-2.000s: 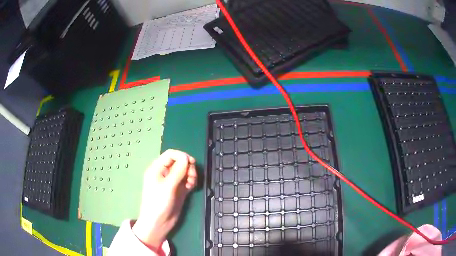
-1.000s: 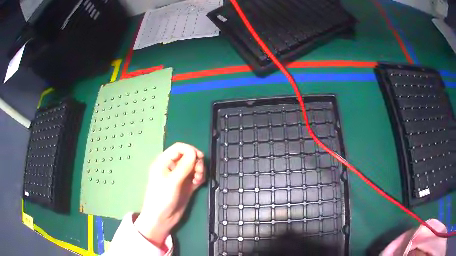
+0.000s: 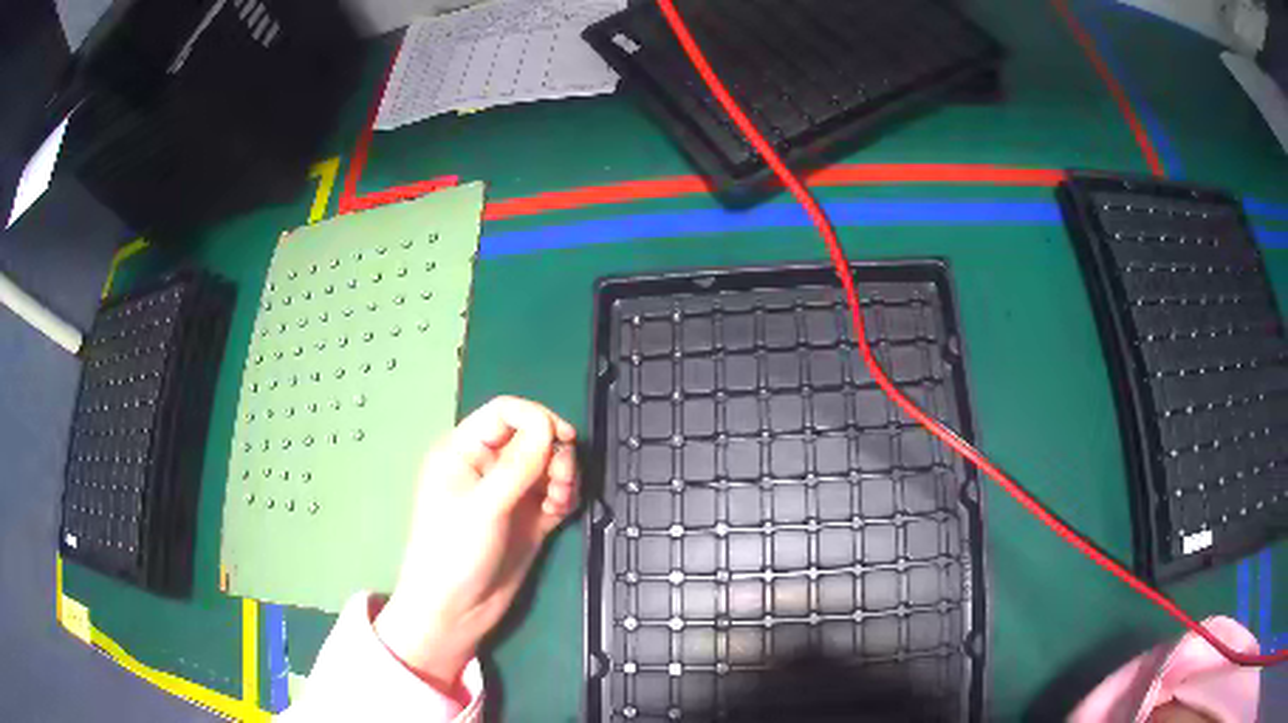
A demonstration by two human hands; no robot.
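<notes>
My left hand (image 3: 495, 494) is between the pale green pad and the black pocketed tray. Its fingers are curled in with thumb and forefinger close together. I cannot tell if a tiny part is between them. The green pad (image 3: 374, 516) bears rows of small studs or parts, and my wrist covers its lower right corner. The black pocketed tray (image 3: 784, 502) lies in the centre, with pale dots in its left columns and a dark shadow at its lower edge. At the bottom right only a pink sleeve (image 3: 1187, 675) shows, and my right hand is cut off.
A red cord (image 3: 989, 463) crosses over the central tray to the right sleeve. Dotted black tray stacks stand left (image 3: 124, 424) and right (image 3: 1201, 367). Black trays (image 3: 833, 85) lie askew at the back beside a printed sheet (image 3: 495, 64). A large black bin (image 3: 184, 127) stands back left.
The view has shifted slightly, so the trays and pad sit higher in the picture than two seconds ago. My left hand keeps the same curled pose beside the pad.
</notes>
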